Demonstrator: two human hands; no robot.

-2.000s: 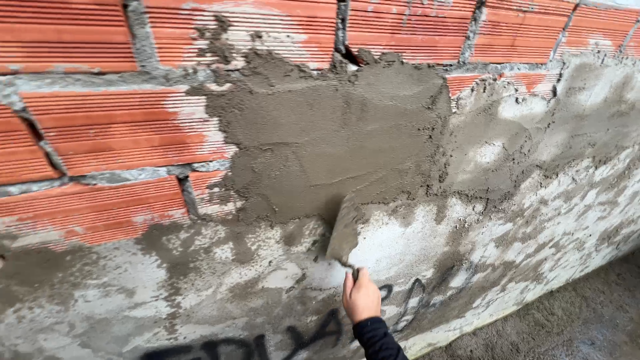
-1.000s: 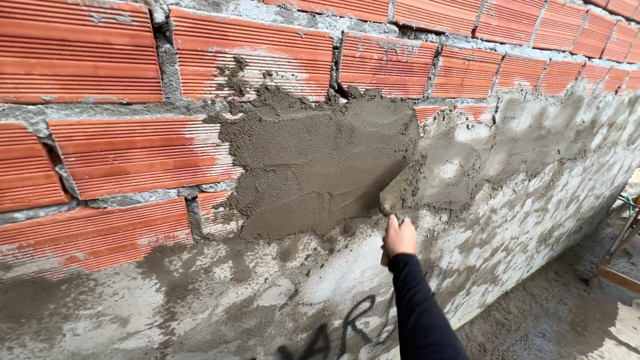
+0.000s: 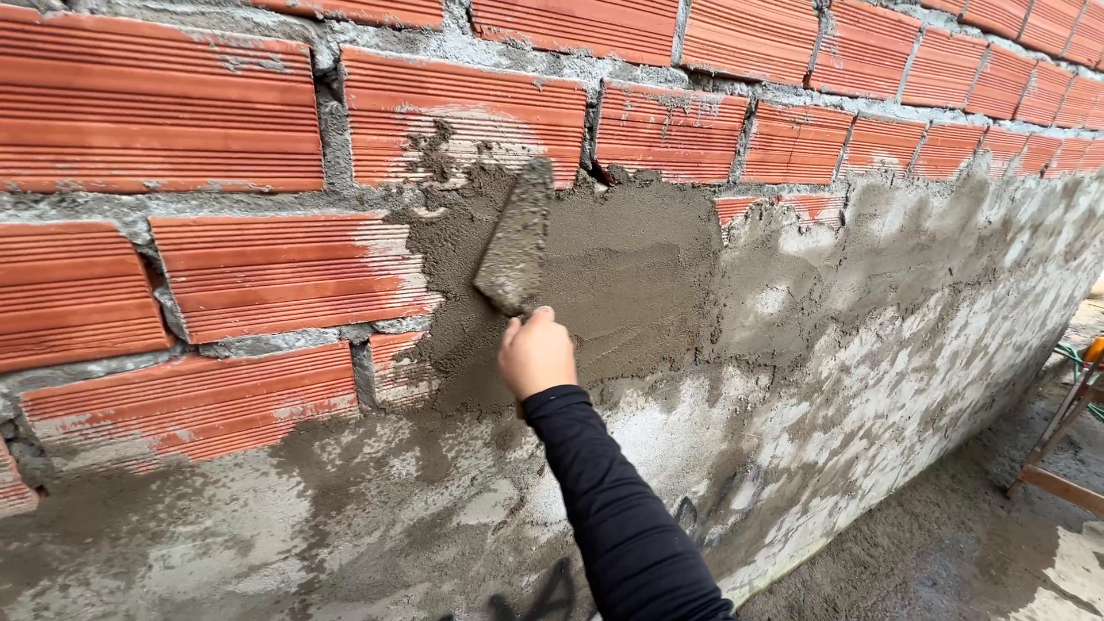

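Observation:
My right hand, in a black sleeve, grips the handle of a mortar-coated masonry trowel near the middle of the head view. The blade points up and lies over the left part of a patch of wet mortar; whether it touches the patch cannot be told. Ribbed red hollow clay bricks border the patch on the left and above. Under it the wall has a rough, blotchy grey coat. My left hand is out of view.
The brick wall runs back toward the right. Along its foot lies a ground surface strewn with wet mortar. At the right edge stand a wooden and metal frame and a green hose or cord. Dark painted marks show low on the wall.
My right hand has brought the trowel from the patch's lower right edge to its left part, and the blade now points up. The view has shifted, with more of the upper bricks showing.

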